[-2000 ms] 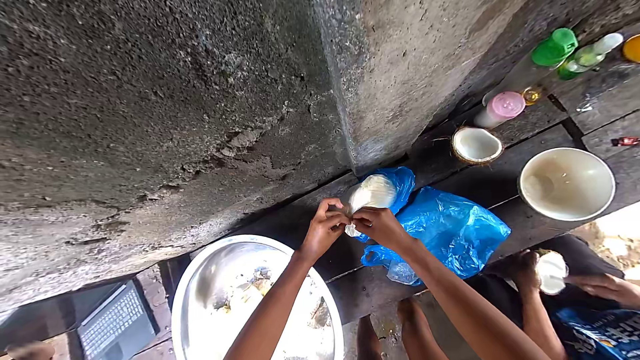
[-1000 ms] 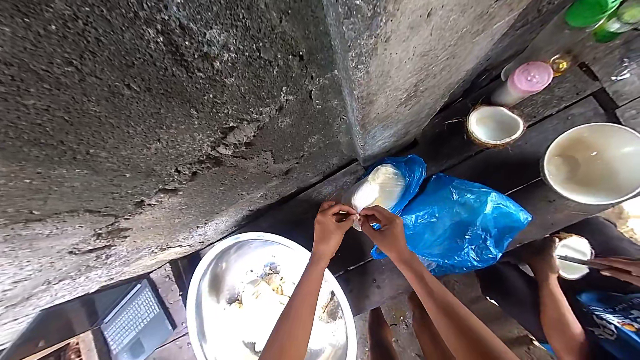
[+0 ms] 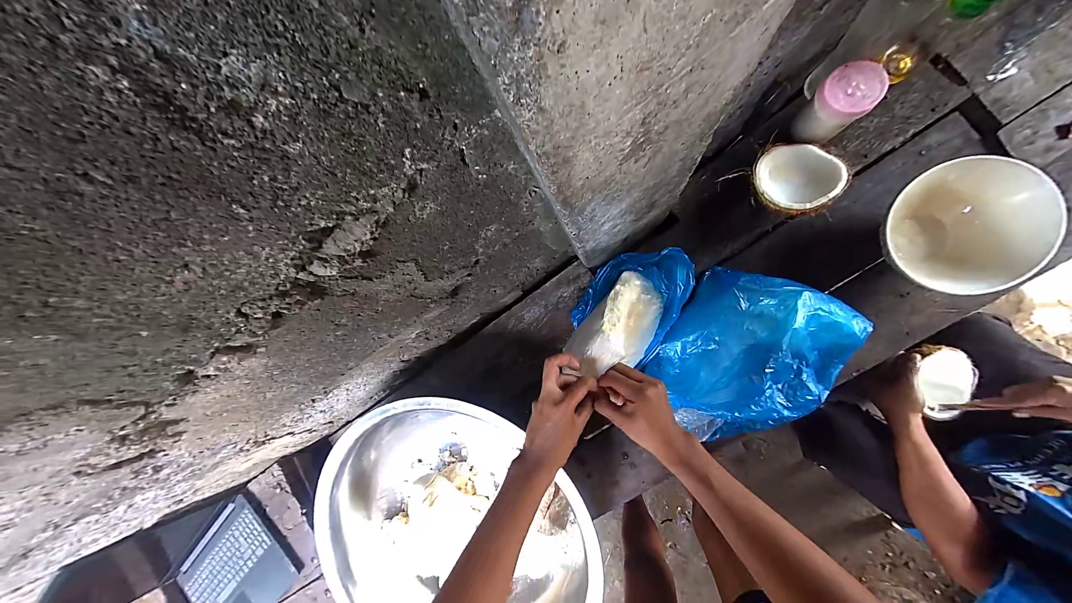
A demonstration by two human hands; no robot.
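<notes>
My left hand (image 3: 559, 410) and my right hand (image 3: 634, 402) meet with fingertips pinched on the gathered neck of a clear plastic bag (image 3: 620, 322) that holds a pale, whitish content. That bag lies on a crumpled blue plastic bag (image 3: 677, 275) against the base of the concrete wall. A larger blue plastic bag (image 3: 758, 343) spreads on the planks right of my hands. Below my left forearm sits a wide metal basin (image 3: 356, 469) with whitish and brownish pieces in it, partly washed out by glare.
Up right are a halved coconut (image 3: 801, 177), a pink-lidded container (image 3: 854, 87) and a white bucket (image 3: 976, 224) of cloudy liquid. At right, a person holds a coconut half (image 3: 946, 381) and a tool. A laptop (image 3: 237, 557) lies lower left. A rough concrete wall (image 3: 251, 209) fills the upper left.
Both my hands stay at the neck of the clear bag, their fingers shifting slightly. The other person's hand and tool have moved against the coconut half.
</notes>
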